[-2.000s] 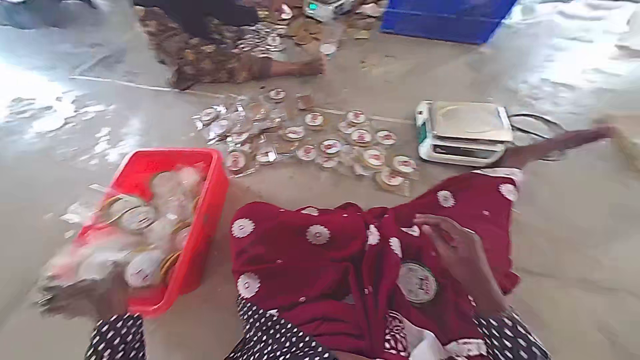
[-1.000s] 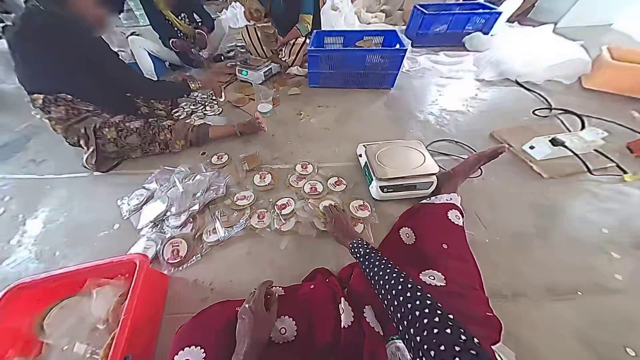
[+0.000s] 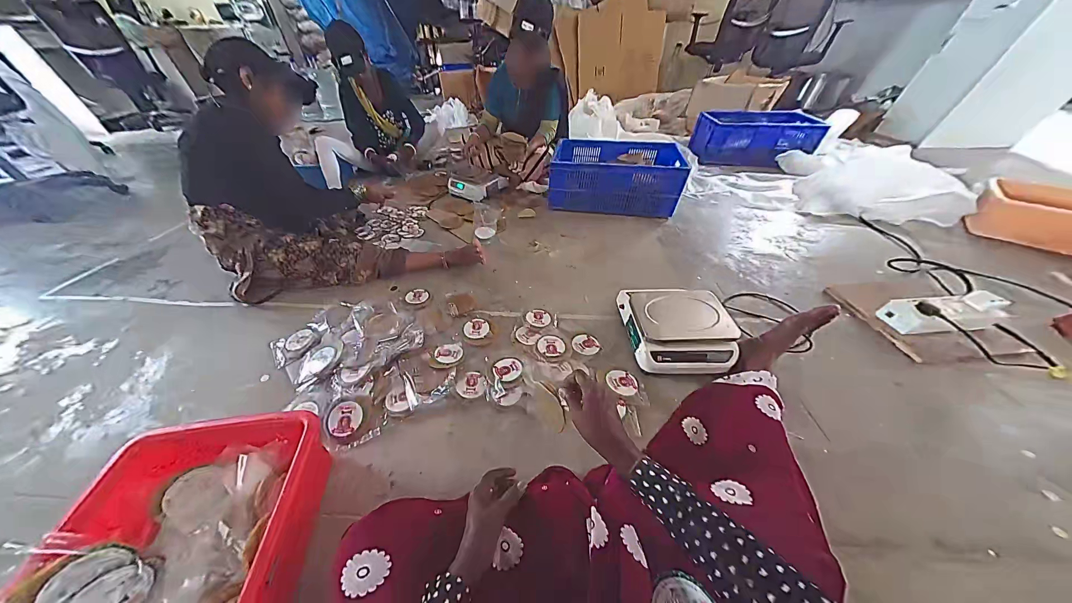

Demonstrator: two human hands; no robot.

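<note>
My right hand (image 3: 595, 419) reaches over the floor at the right part of a spread of clear plastic packets with round labels (image 3: 507, 369). Its fingertips are on a packet holding a flat tan disc (image 3: 548, 407), which stands tilted. My left hand (image 3: 494, 502) is over my lap with its fingers loosely curled, and no object shows in it. The red plastic tub (image 3: 311, 469) at the lower left holds more bagged round items (image 3: 197, 502). Past the packets, near my foot, sits a white weighing scale (image 3: 680, 331).
Black cables run to a white power strip (image 3: 946, 311) on a board at the right. Beyond are blue crates (image 3: 620, 180), white plastic sheeting (image 3: 888, 180) and an orange container (image 3: 1022, 215). Several people sit on the floor at the back left, with a second scale (image 3: 477, 186) among them.
My left hand has moved from the red tub to my lap. My right hand has gone from over my lap to the packets on the floor. The view has tilted up.
</note>
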